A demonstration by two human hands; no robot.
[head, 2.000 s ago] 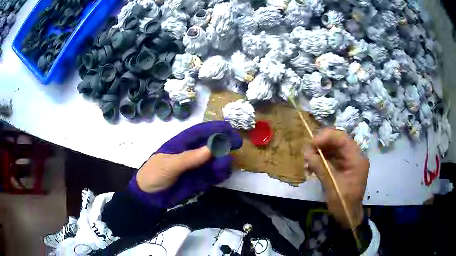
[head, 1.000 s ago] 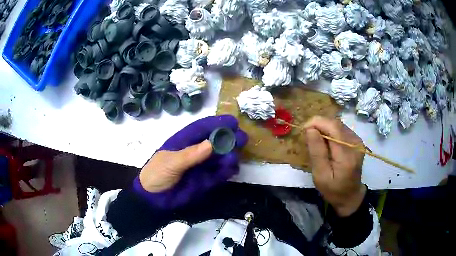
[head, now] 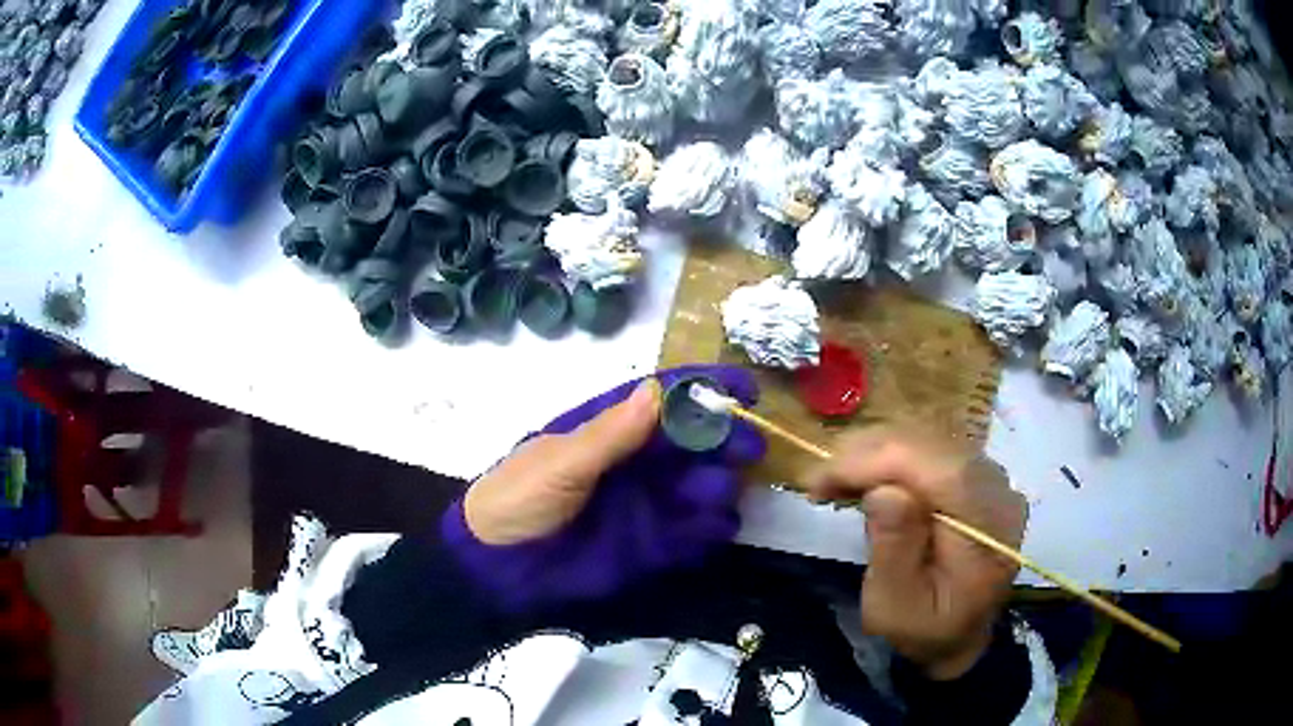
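My left hand (head: 610, 489), in a purple glove with bare thumb, holds a dark cup piece (head: 698, 433) with its opening up. My right hand (head: 929, 546) holds a thin tan glue stick (head: 993, 543); its white-coated tip is at the inside of the cup. A brown cardboard pad (head: 922, 372) lies beyond the hands. On it are a red glue cap (head: 832, 380) and one pale ruffled piece (head: 773, 322).
A pile of dark cup pieces (head: 426, 213) lies at upper left, beside a blue tray (head: 177, 220) holding more. A large heap of ruffled pieces (head: 993, 107) covers the upper right. A red stool (head: 128, 525) stands on the floor at left.
The stick tip has moved from the red cap to the cup in my left hand and now shows a white dab. The view has shifted, so the table things appear further right.
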